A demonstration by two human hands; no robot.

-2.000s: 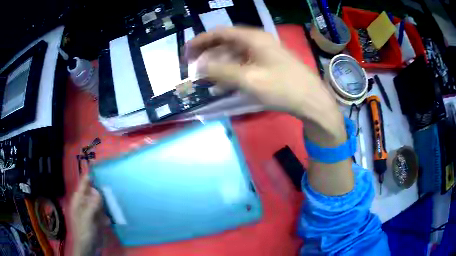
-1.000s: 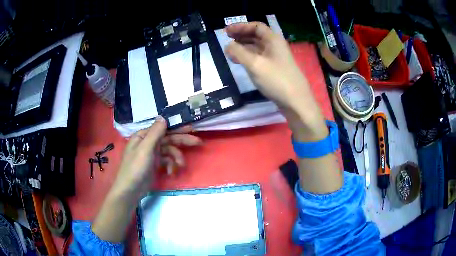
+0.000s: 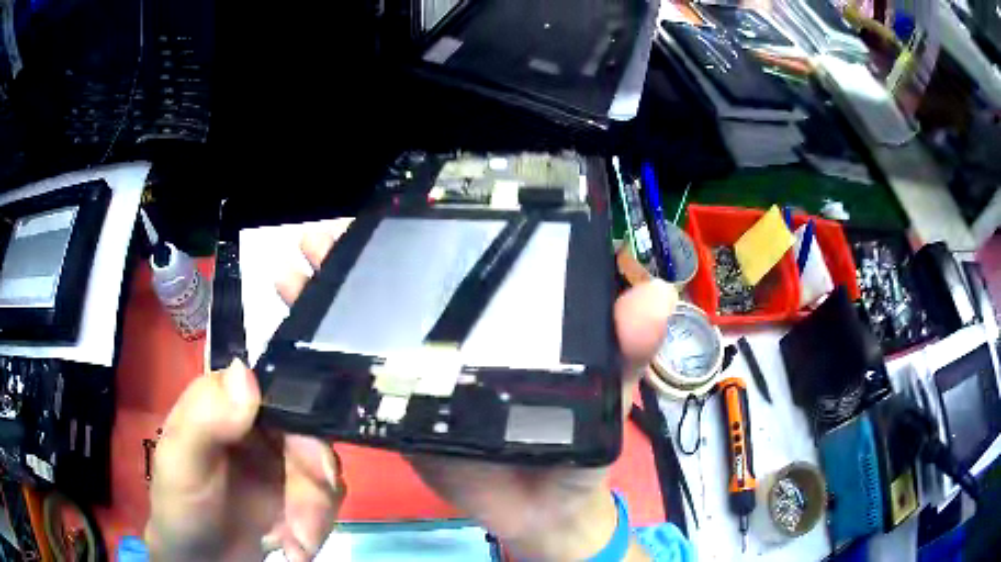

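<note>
The tablet front assembly (image 3: 439,307) is held up close to the camera, tilted, its open back with silver battery and circuit board facing me. My left hand (image 3: 242,472) grips its lower left corner with the thumb. My right hand (image 3: 642,340) holds its right side, thumb at the edge; the rest of that hand is partly hidden behind and below the assembly. Fingertips also show behind its upper left edge. The blue-teal rear housing (image 3: 412,546) lies on the red mat (image 3: 379,489) below, cut off by the bottom edge.
A white squeeze bottle (image 3: 179,288) stands at left beside a dark-framed panel (image 3: 44,263). At right are tape rolls (image 3: 686,357), an orange screwdriver (image 3: 738,445), a screw dish (image 3: 793,499) and a red parts bin (image 3: 757,307). Large dark panels (image 3: 538,55) lie at the back.
The front assembly has been lifted off the stack and brought close to the camera, now in both hands. The view has shifted upward, leaving the rear housing mostly out of the picture.
</note>
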